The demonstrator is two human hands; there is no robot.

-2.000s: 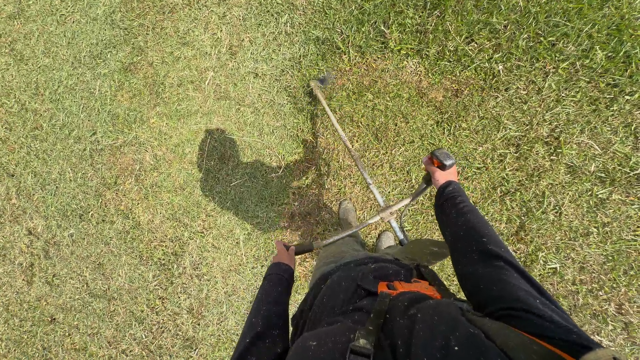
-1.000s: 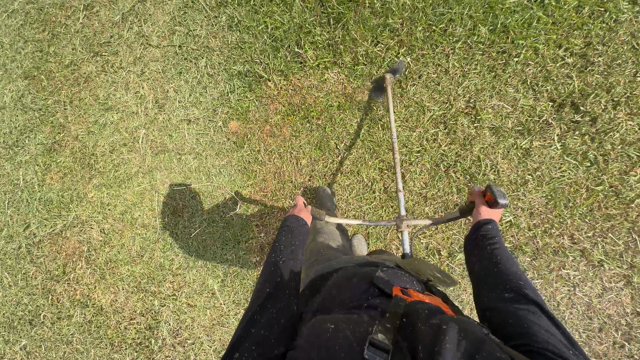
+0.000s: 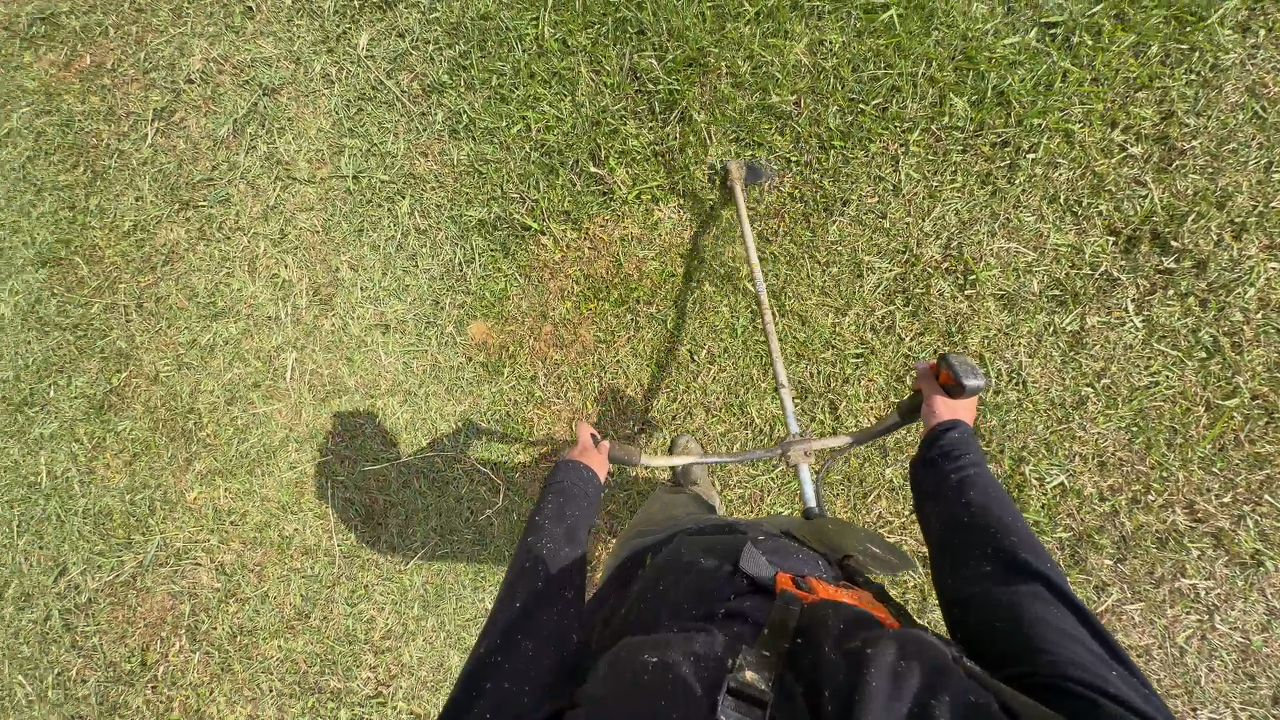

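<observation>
A brush cutter with a long straight shaft and a curved handlebar reaches ahead of me over the grass. My left hand is closed on the left end of the handlebar. My right hand is closed around the right handle, which has a black and orange control grip. A clamp joins the bar to the shaft. At the shaft's far end a dark cutting head is low over the grass; its line or blade cannot be made out.
Short, partly dry grass surrounds me, greener toward the top. A small bare soil patch lies ahead. My boot shows beneath the handlebar. An orange and black harness crosses my front. My shadow falls to the left.
The cutting head has swung from the left to the right over the two seconds, then a little back left in the last second. Both hands have stayed on the handlebar.
</observation>
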